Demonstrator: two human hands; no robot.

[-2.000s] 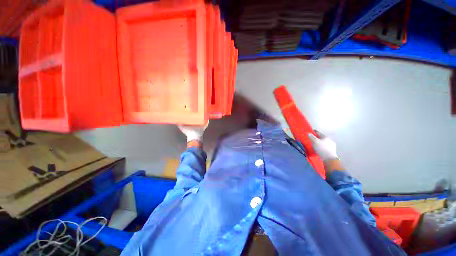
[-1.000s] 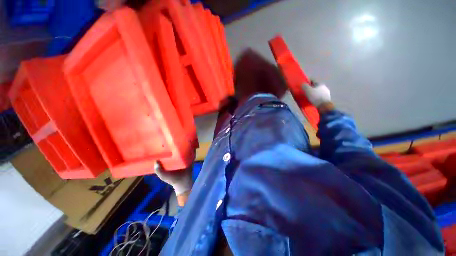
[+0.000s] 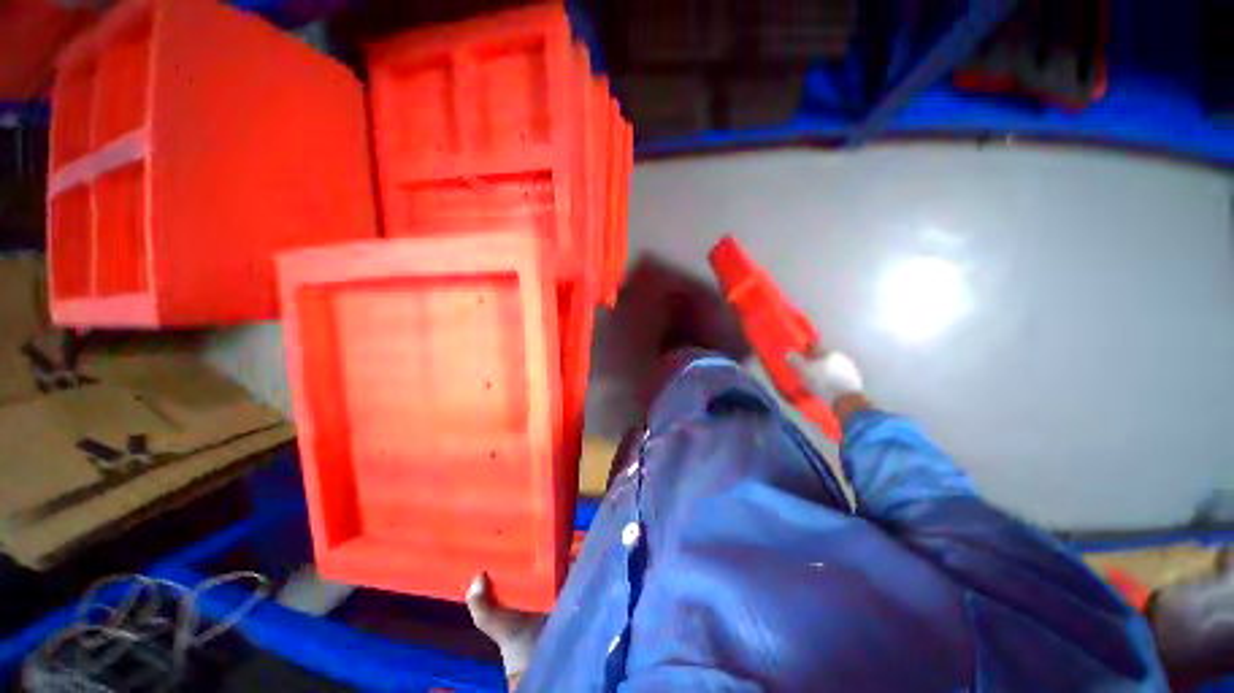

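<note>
My left hand [image 3: 504, 631], in a white glove, grips the lower right edge of a red open tray [image 3: 426, 413] with one large recess. That tray overlaps the lower part of a red tray stack [image 3: 501, 102] whose top tray shows several pockets. My right hand [image 3: 826, 374], also in a white glove, holds a narrow red tray piece [image 3: 762, 314] seen edge-on at my right side. Most of my left hand's fingers are hidden under the tray.
A red stack of divided trays [image 3: 257, 176] stands at the left. Brown cardboard [image 3: 122, 454] lies below it, with white cord [image 3: 129, 630] beside a blue rack beam [image 3: 345, 650]. Another blue rack [image 3: 934, 119] crosses the top. Grey floor [image 3: 1083, 311] shows at the right.
The open tray has shifted down towards my body with my left hand, uncovering the pocketed tray behind it. My right hand still holds its red piece. The view has turned.
</note>
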